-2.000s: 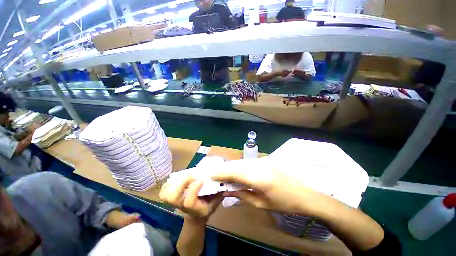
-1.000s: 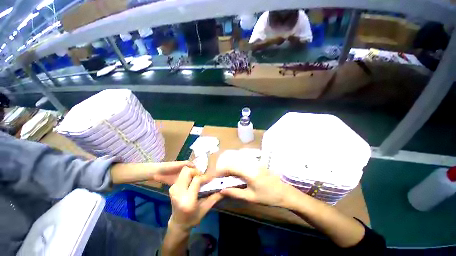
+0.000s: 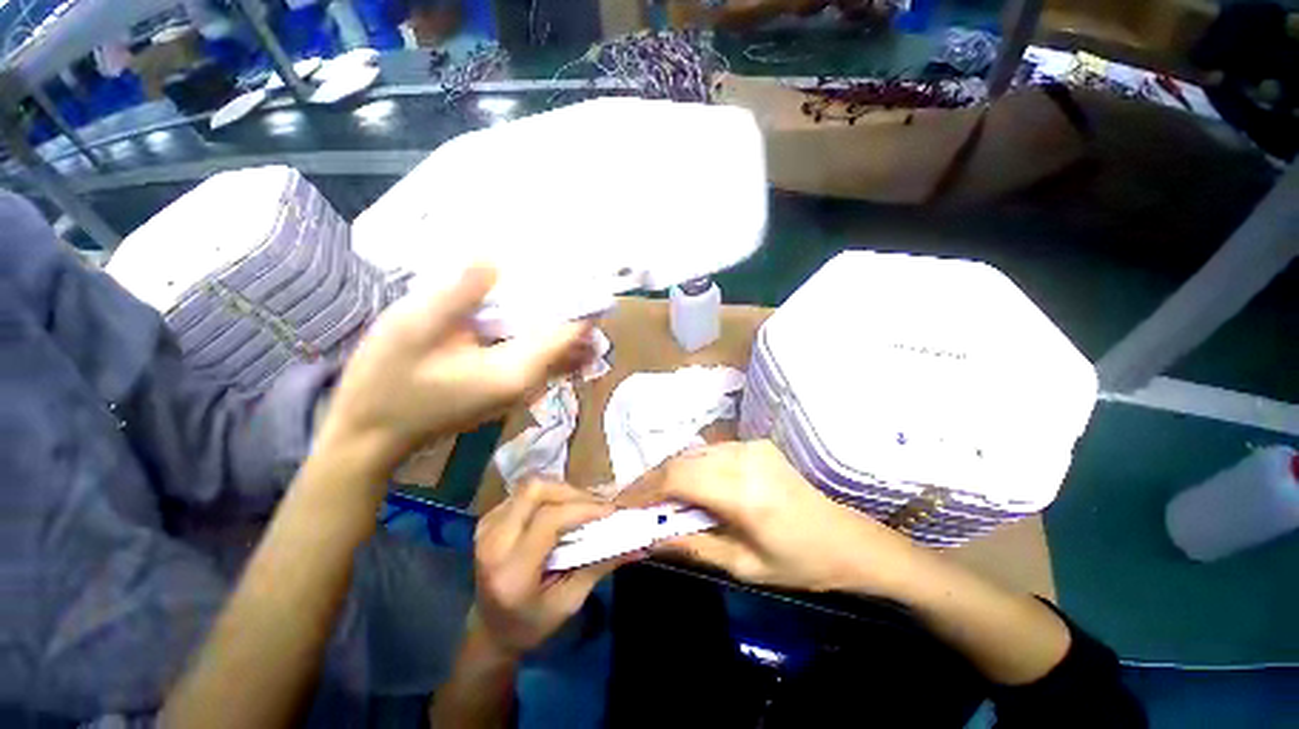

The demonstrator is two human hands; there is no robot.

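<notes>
My left hand (image 3: 534, 563) and my right hand (image 3: 762, 520) hold one white housing (image 3: 634, 536) between them, seen edge-on with a small dark hole in its edge. White crumpled cloths (image 3: 663, 413) lie on the tan cardboard just beyond my hands. A stack of white housings (image 3: 926, 378) stands to the right, with small marks on its top face. A small white dispenser bottle (image 3: 695, 313) stands behind the cloths, its top partly hidden by another housing.
A coworker's hand (image 3: 442, 363) reaches in from the left with a large white housing (image 3: 584, 200) above the cloths. Another housing stack (image 3: 249, 278) stands at left. A white squeeze bottle (image 3: 1237, 501) is at far right. Wire bundles (image 3: 883, 97) lie across the line.
The view has tilted down. The coworker's arm has come in from the left and now holds a housing up in front of me. My hands still hold their housing low in front.
</notes>
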